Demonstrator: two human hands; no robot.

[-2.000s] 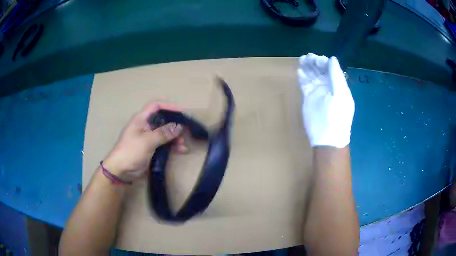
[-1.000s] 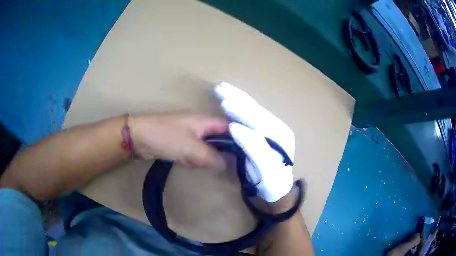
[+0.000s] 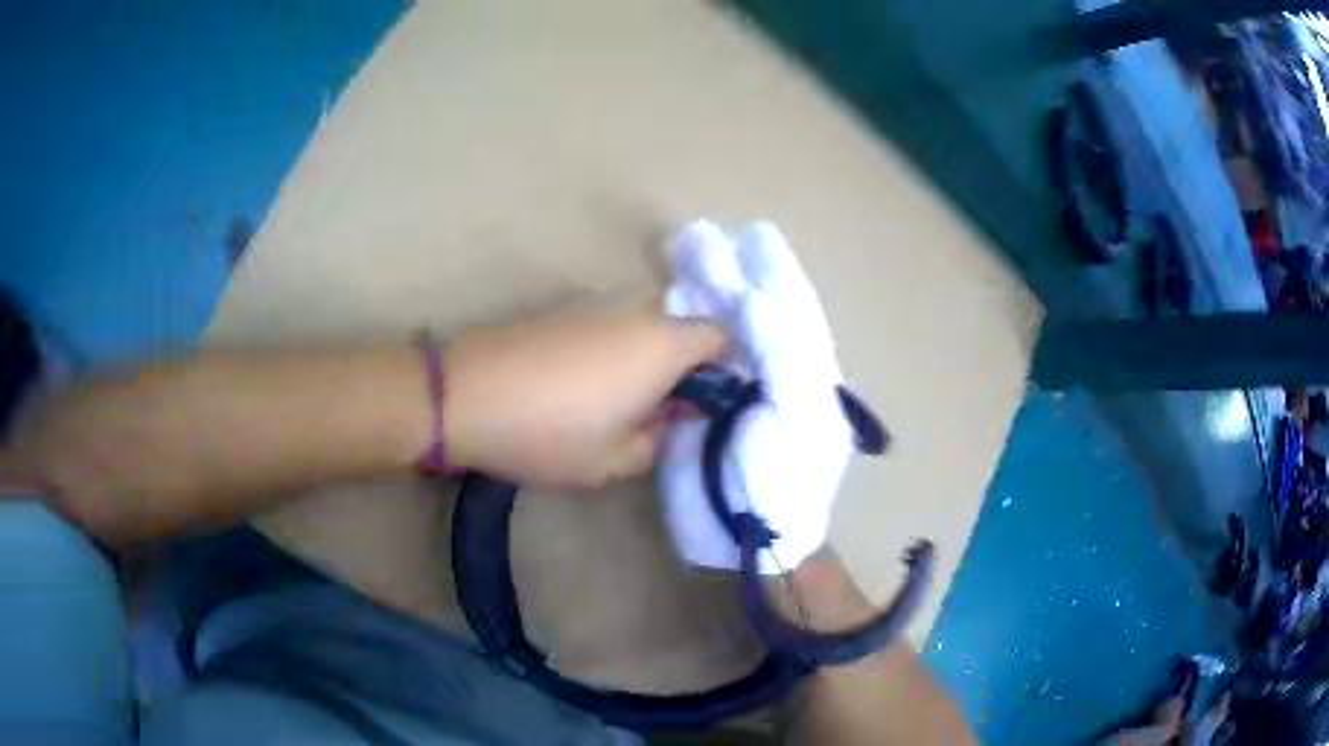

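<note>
A black headband forms a large open loop below my hands. A small curved black yoke is at its right end, over my right forearm, with a thin wire near it. My bare left hand, with a red wrist cord, is closed on the headband's upper end. My right hand, in a white glove, is around the same end and touches my left fingers. Another curved black end pokes out at the glove's right side. The glove hides part of the grip, and the hands are blurred.
A tan cardboard pad lies under the hands on a blue-green bench. A dark green conveyor edge runs along the upper right, with black looped headbands beyond it. A green upright crosses at right. Another person's hand shows at lower right.
My hands have come together on the headband since two seconds ago, and the view has turned. Since one second ago, both hands have shifted slightly right with the headband.
</note>
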